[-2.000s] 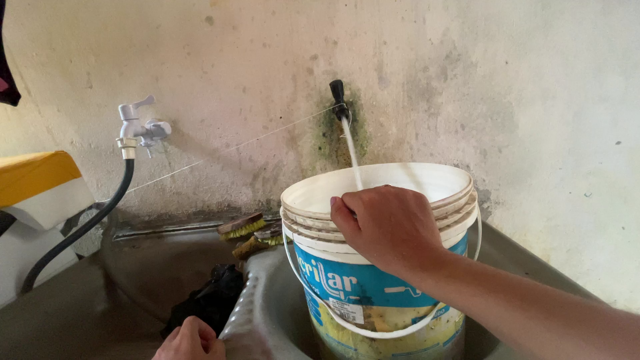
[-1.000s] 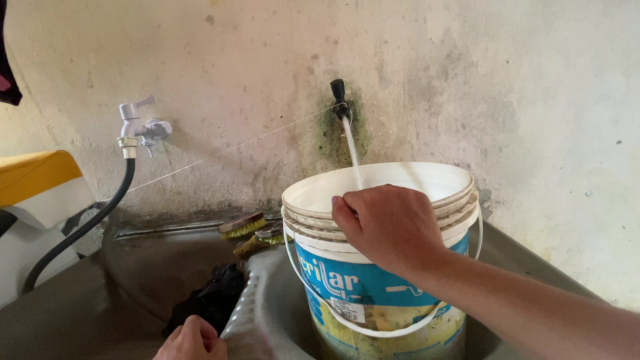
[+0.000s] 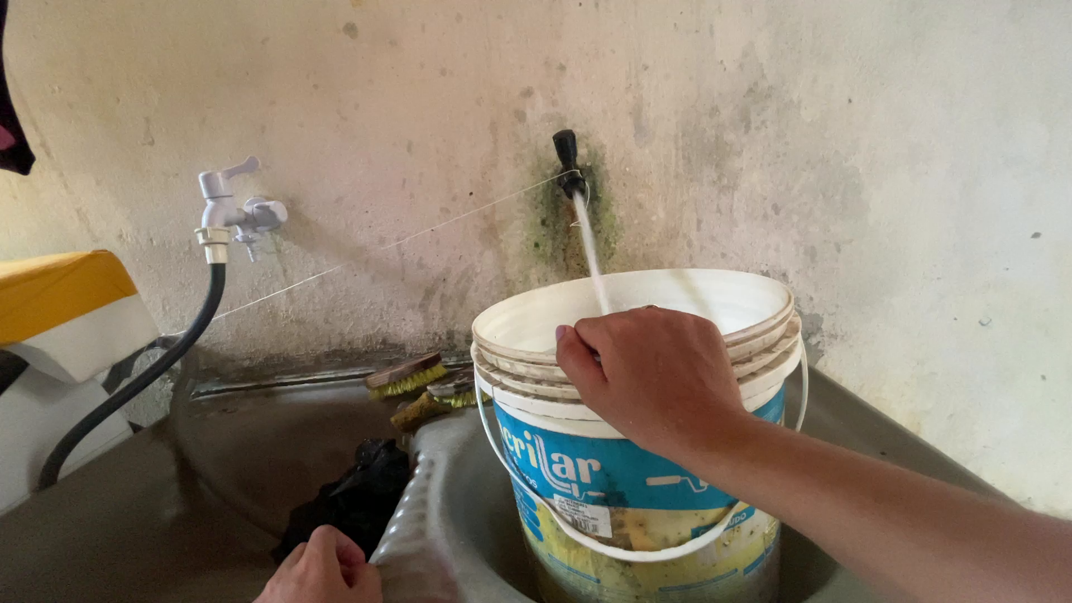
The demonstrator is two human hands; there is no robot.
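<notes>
A white plastic paint bucket point(image 3: 636, 519) with a blue and yellow label stands in the right basin of a laundry sink. Water streams into it from a black tap point(image 3: 569, 163) on the wall. My right hand point(image 3: 653, 373) is closed over the near rim of the bucket; its fingertips are hidden inside. At the bottom, my left hand point(image 3: 322, 569) is curled by the ribbed divider of the sink point(image 3: 410, 519), just below a bunched black cloth point(image 3: 360, 494). Whether it grips anything does not show.
Scrub brushes point(image 3: 406, 374) lie at the back of the sink. A white plastic tap point(image 3: 219, 209) with a black hose point(image 3: 146, 394) is on the wall at left, beside a yellow and white object point(image 3: 75, 310). A thin string point(image 3: 435, 228) runs to the black tap.
</notes>
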